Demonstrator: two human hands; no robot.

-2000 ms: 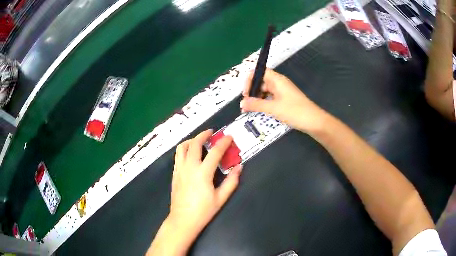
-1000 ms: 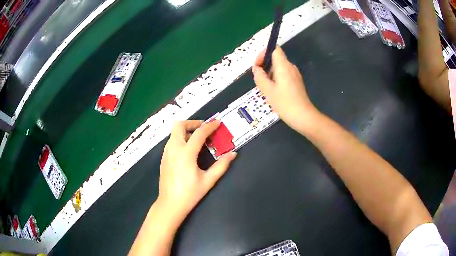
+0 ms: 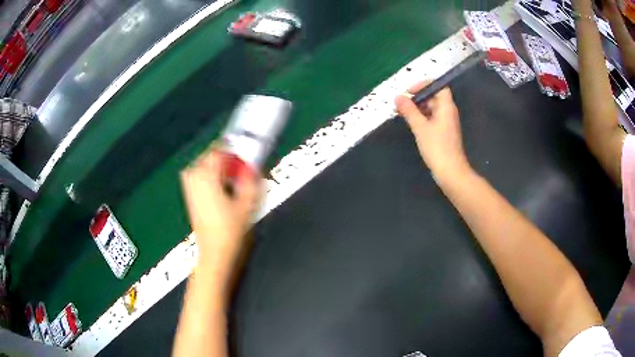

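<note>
My left hand (image 3: 219, 188), slightly blurred, is closed on the red end of a white keypad phone board (image 3: 259, 125) and holds it over the near part of the green conveyor belt, beside the white rail. The board is motion-blurred, so its dots do not show. My right hand (image 3: 435, 122) is over the inner edge of the white rail and grips slim black tweezers (image 3: 449, 78), which point up and to the right. Their tips are blurred.
The green belt (image 3: 167, 167) carries a board (image 3: 113, 241), several more at lower left and one (image 3: 268, 28) at the top. Boards (image 3: 545, 66) lie at upper right near a parts tray (image 3: 550, 24) and another person's arm (image 3: 595, 90). The chipped white rail (image 3: 313, 148) crosses diagonally.
My left hand has lifted the board off the dark bench and carried it left and up over the belt. My right hand has moved right, and the tweezers now tilt right. Belt boards have shifted.
</note>
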